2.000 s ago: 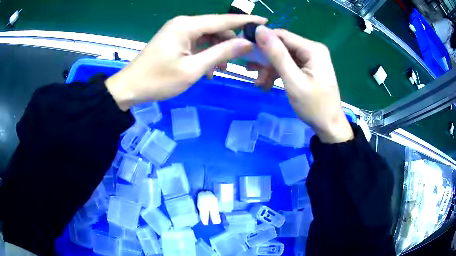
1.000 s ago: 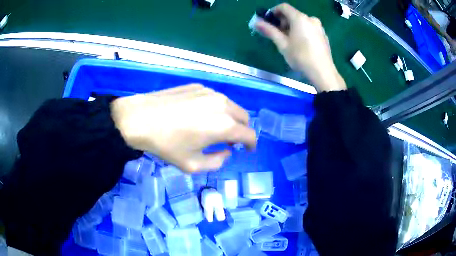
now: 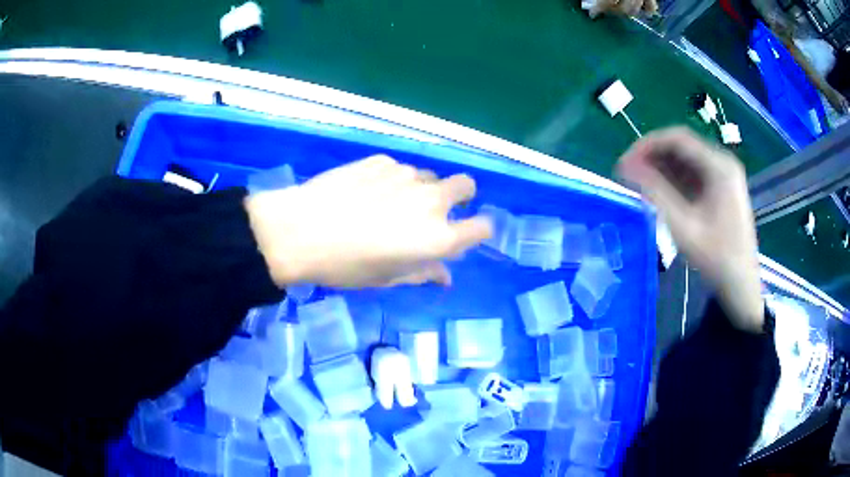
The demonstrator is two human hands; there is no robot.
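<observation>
Many clear covers lie in the blue bin. My left hand is over the upper middle of the bin, palm down, fingers apart, its fingertips close to a cover at the back; what lies under the palm is hidden. My right hand is blurred, curled beyond the bin's back right corner at the belt's near edge; I cannot tell if it holds anything. A white two-pronged piece lies among the covers. A white-and-black unit lies in the bin's back left corner.
The green conveyor belt runs beyond the pale rail. It carries a white-and-black unit, a white block with a stem and others. Part of another person's hand shows at the top. A clear plastic bag lies at right.
My right hand has moved right and back from over the belt; the unit it held no longer shows in it. My left hand has left the joined grip and is over the bin. Belt units have shifted left.
</observation>
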